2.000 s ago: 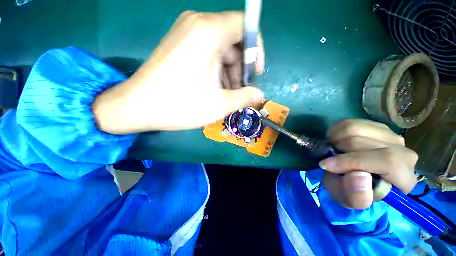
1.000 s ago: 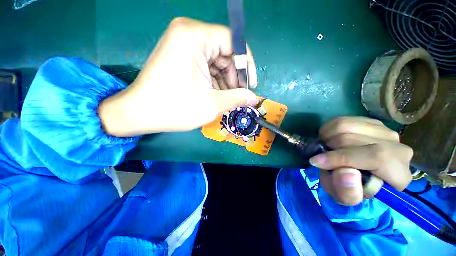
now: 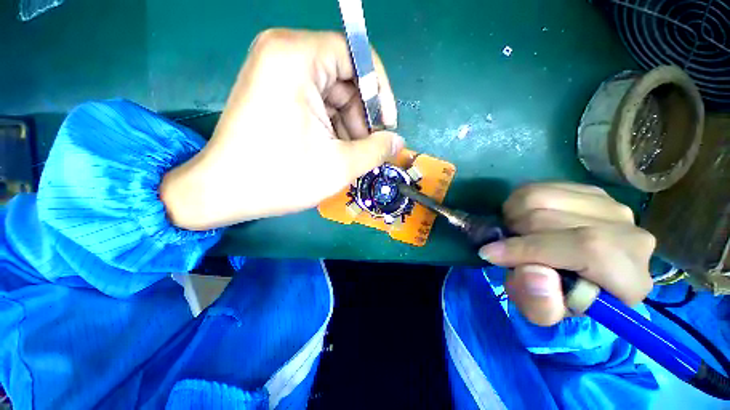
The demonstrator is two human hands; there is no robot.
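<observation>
The round workpiece [image 3: 384,192], a dark ring with small legs and a bright centre, sits in the orange jig [image 3: 426,210] near the bench's front edge. My left hand [image 3: 292,132] holds the flat silver tweezers [image 3: 360,52] upright between thumb and fingers, above the jig's upper left side; the tweezers' lower ends are hidden by my hand. My right hand [image 3: 572,248] holds the blue-handled soldering iron [image 3: 640,330]. The iron's metal tip reaches the upper right part of the ring; whether it touches is too small to tell.
A round tan-brown cleaning pot [image 3: 640,128] stands at the right on the green bench [image 3: 232,48], with a fan guard [image 3: 695,40] behind it and a brown box [image 3: 692,208] beside it. A small white square piece [image 3: 507,51] lies behind the jig. A dark object [image 3: 14,156] is at the left edge.
The jig and workpiece appear slightly further left. My right hand and the iron have shifted left. My left hand has moved slightly left, and the tweezers now lean with their upper end to the left.
</observation>
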